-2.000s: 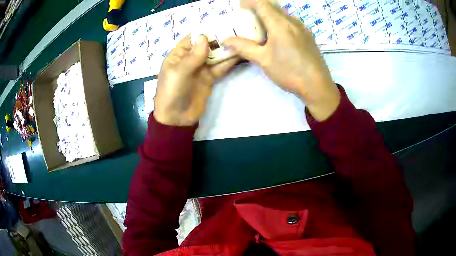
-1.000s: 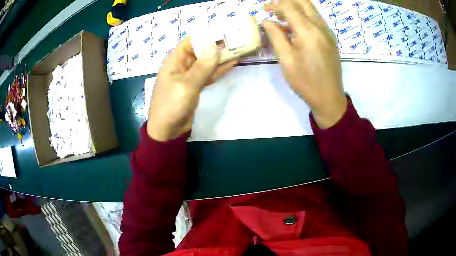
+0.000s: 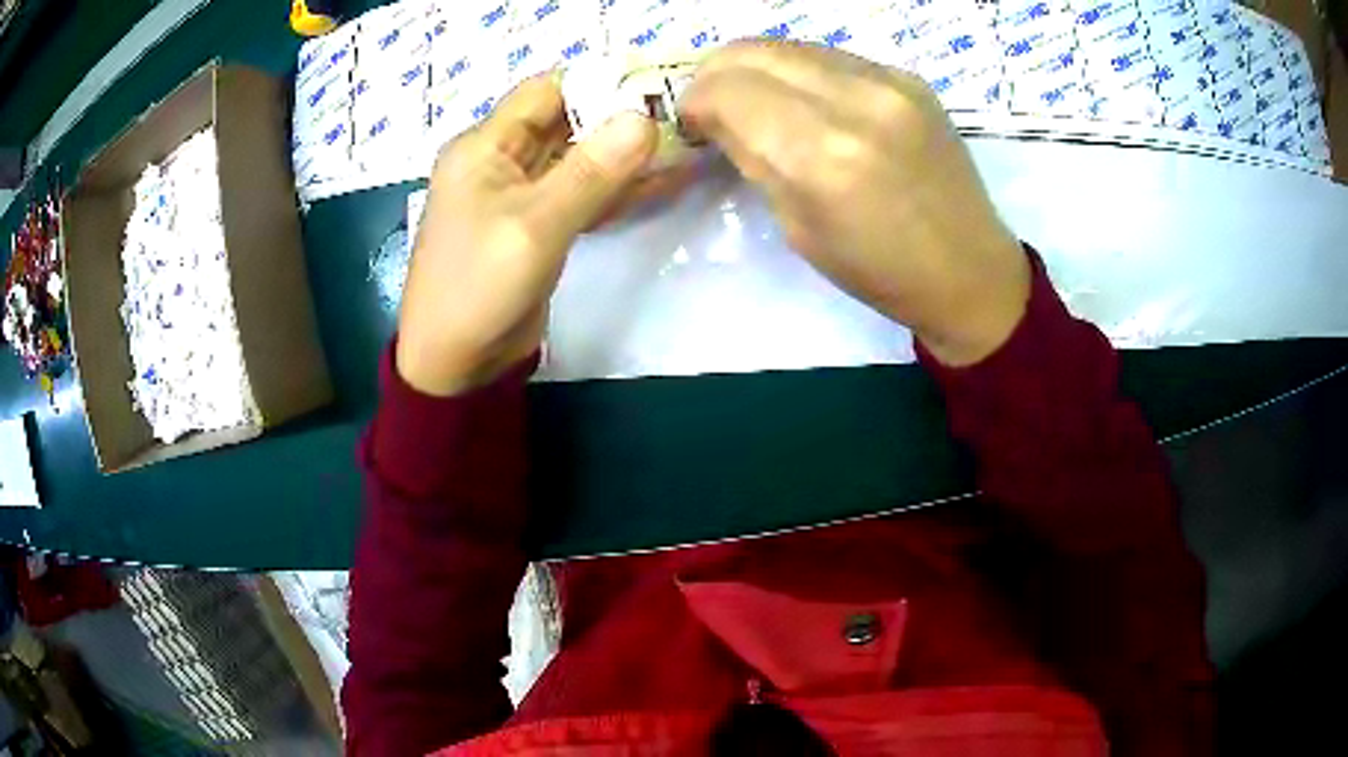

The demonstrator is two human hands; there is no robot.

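Observation:
A white plastic housing [image 3: 603, 92] with a small dark opening is held above the white strips. My left hand [image 3: 510, 222] grips its left side, with the thumb near the dark opening. My right hand [image 3: 858, 178] is at its right side with bent fingertips touching it and covering much of it. Whether the right fingers hold a small separate piece is hidden. The blue-printed adhesive sheet [image 3: 1064, 67] lies behind the hands. The plain white glossy strip [image 3: 710, 303] lies nearer the body.
An open cardboard box [image 3: 281, 281] of small white pieces [image 3: 181, 296] stands at left. Red wires [image 3: 37, 289] lie beyond it. A yellow tool end [image 3: 312, 18] is at the top left edge. A white card [image 3: 18, 462] lies at far left. Brown cardboard [image 3: 1308, 22] is at top right.
My right hand has moved back left onto the housing, after being apart from it at its right. The housing is now more covered by the fingers. The view has shifted slightly.

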